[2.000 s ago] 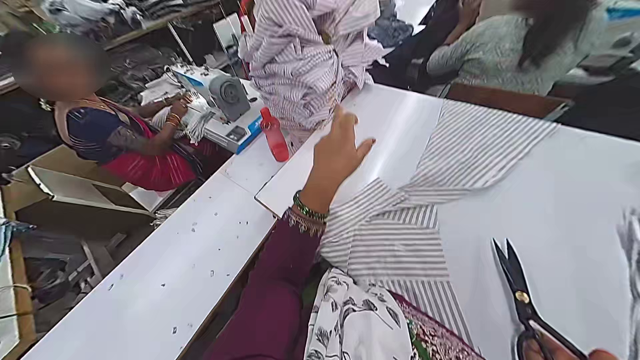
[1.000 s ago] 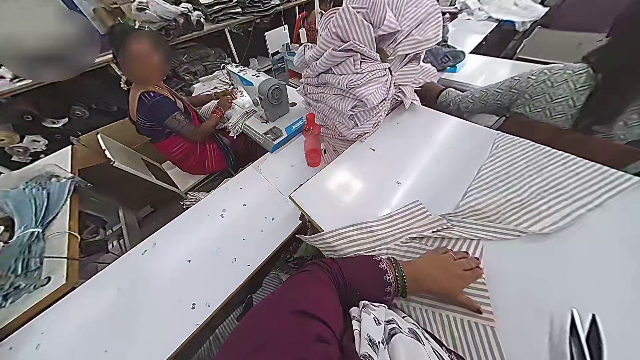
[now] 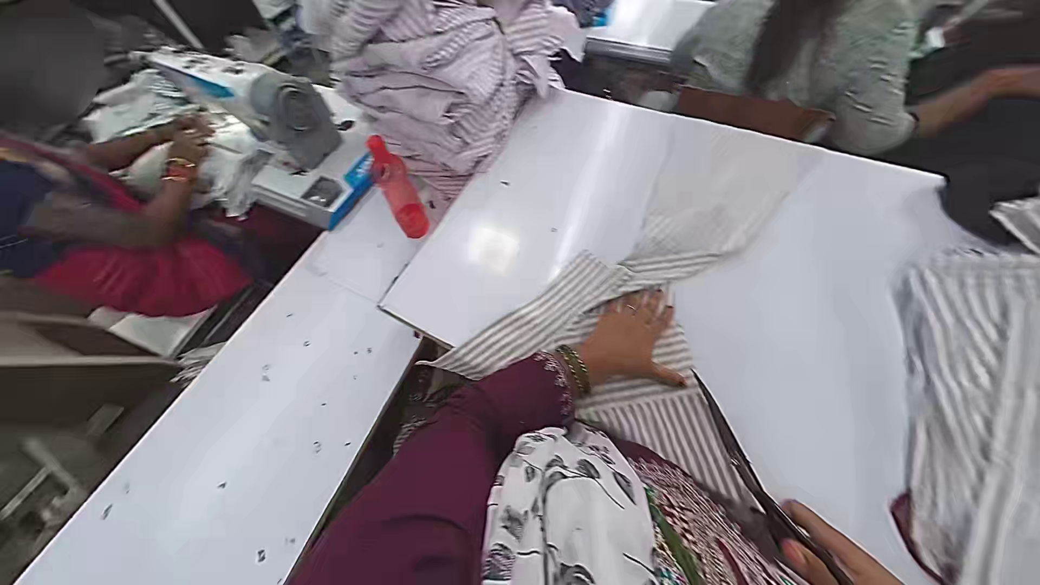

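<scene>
My left hand [image 3: 630, 337] lies flat with spread fingers on grey-and-white striped fabric [image 3: 662, 422] at the near edge of the white table. Another part of the striped cloth [image 3: 528, 321] reaches left from under my fingers, and a paler stretch [image 3: 707, 203] runs toward the far side. At the lower right my right hand [image 3: 837, 544] holds black scissors [image 3: 743, 463] by the handles, partly cut off by the frame. The blades look together and their tip is at the right edge of the fabric, close to my left thumb.
A red plastic bottle [image 3: 398, 191] stands beside a heap of striped cloth [image 3: 443, 89]. At left, a co-worker's hands [image 3: 187, 142] are at a sewing machine [image 3: 284, 110]. Another person [image 3: 812, 65] sits beyond the table. More striped fabric [image 3: 967, 390] lies at right.
My left hand was raised over the table two seconds ago and now presses on the striped fabric. The scissors, apart at first, now look closed, with their tip at the cloth's edge.
</scene>
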